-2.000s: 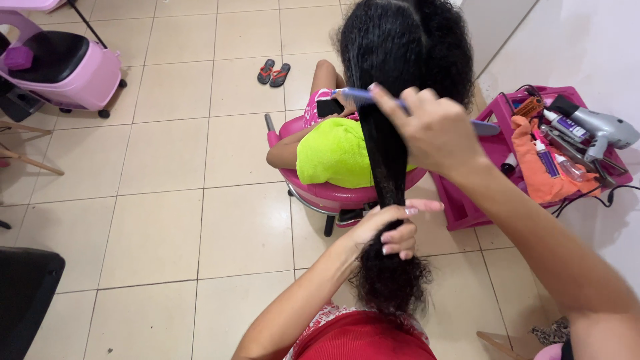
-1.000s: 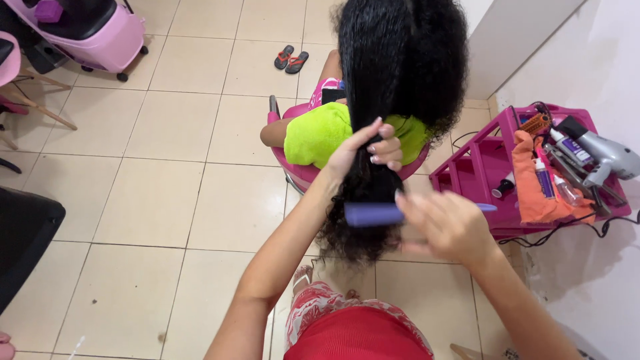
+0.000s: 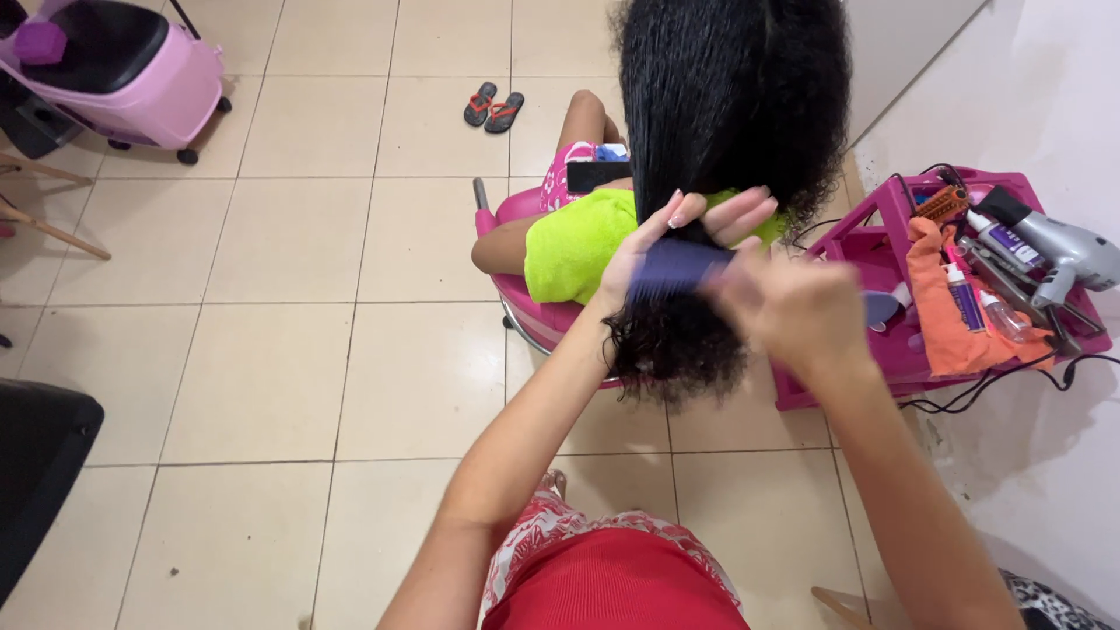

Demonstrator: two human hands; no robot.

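Note:
A seated person's long dark hair (image 3: pixel 700 96) hangs down the back, sleek above and curly at the ends. My left hand (image 3: pixel 647 241) is around the gathered length, its thumb and fingers partly spread on the hair. In my right hand (image 3: pixel 787 302), blurred by motion, is a purple comb (image 3: pixel 674 269), its teeth against the hair just below my left fingers. The curly ends (image 3: pixel 678 350) hang loose under the comb. A lime-green towel (image 3: pixel 577 245) lies over the person's shoulders, and a dark phone (image 3: pixel 598 176) is at their lap.
The person sits on a pink chair (image 3: pixel 547 319). At the right, a magenta trolley (image 3: pixel 796 385) bears a grey hair dryer (image 3: pixel 1063 241), an orange cloth (image 3: pixel 936 341), bottles and cords beside the wall. Flip-flops (image 3: pixel 493 108) lie on the floor. A pink wheeled cart (image 3: pixel 166 105) stands upper left.
Two seconds ago the comb was high on the hair near the head; one second ago it was across the curly ends. Now it is up against my left hand, whose fingers have loosened.

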